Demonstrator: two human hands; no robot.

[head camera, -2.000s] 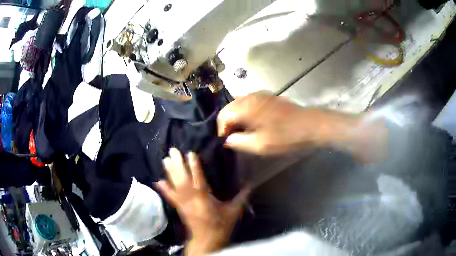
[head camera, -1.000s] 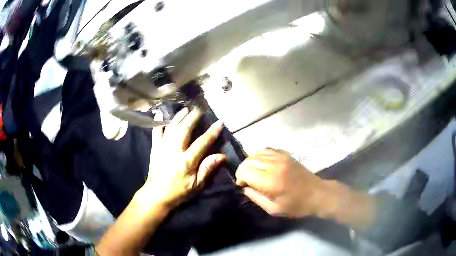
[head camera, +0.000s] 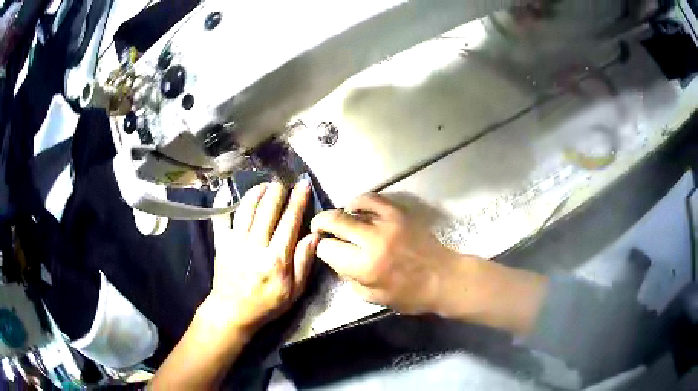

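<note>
A dark cloth (head camera: 164, 263) with white pieces (head camera: 119, 324) lies left of and under the head of a white sewing machine (head camera: 306, 57). My left hand (head camera: 260, 256) lies flat on the dark cloth, fingertips just in front of the presser foot area (head camera: 218, 179). My right hand (head camera: 383, 252) is right beside it, with thumb and fingers pinching the dark cloth's edge. The hands nearly touch. The needle itself is too blurred to make out.
The cream machine bed (head camera: 413, 114) with its long joint line extends to the right. A yellow ring (head camera: 589, 159) lies on it at the right. A curved white guard (head camera: 164, 205) stands left of my fingers. A teal round part (head camera: 11, 328) shows at the lower left.
My left hand has moved up to the machine head since the earliest frame and lies flatter. My right hand has moved closer to it since one second ago. More bed shows below the hands.
</note>
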